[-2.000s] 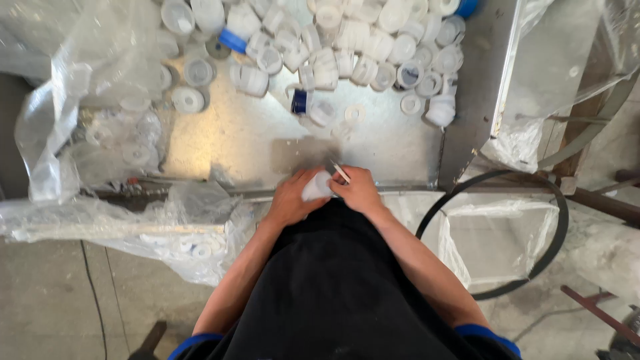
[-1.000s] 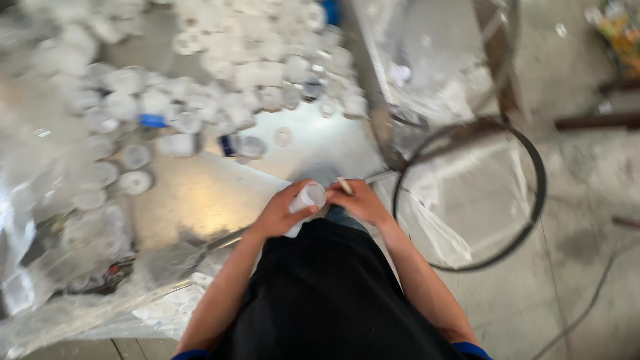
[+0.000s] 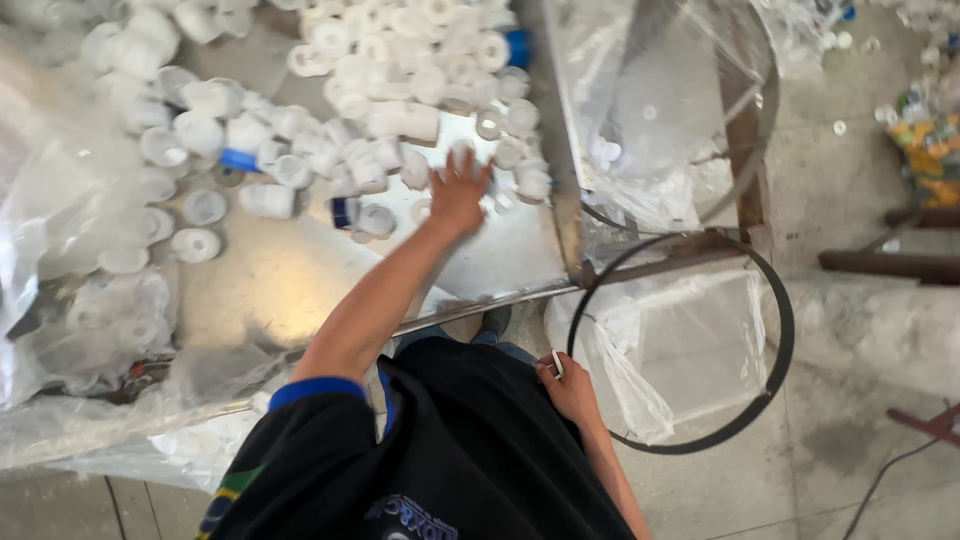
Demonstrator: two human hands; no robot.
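Observation:
My left hand (image 3: 459, 196) is stretched out over the metal tabletop (image 3: 487, 262), its fingers spread at the edge of a pile of white plastic caps (image 3: 367, 157). Whether its fingertips touch a part is blurred. Just left of it lie a translucent cap (image 3: 376, 219) and a dark blue piece (image 3: 345, 213). Beside my right hip, off the table, my right hand (image 3: 570, 386) is closed on a thin white stick-like tool (image 3: 557, 363), whose kind I cannot tell.
A metal side wall (image 3: 555, 135) bounds the table on the right. Beyond it are a large black hoop (image 3: 784, 322) and a clear plastic bag (image 3: 697, 337). Plastic sheeting (image 3: 52, 187) covers the left side. Brown metal bars (image 3: 885, 264) stand farther right.
The white plastic piece held at my waist is out of my hands. My left hand has reached forward to the pile; my right hand has moved to the right, still with the white tool.

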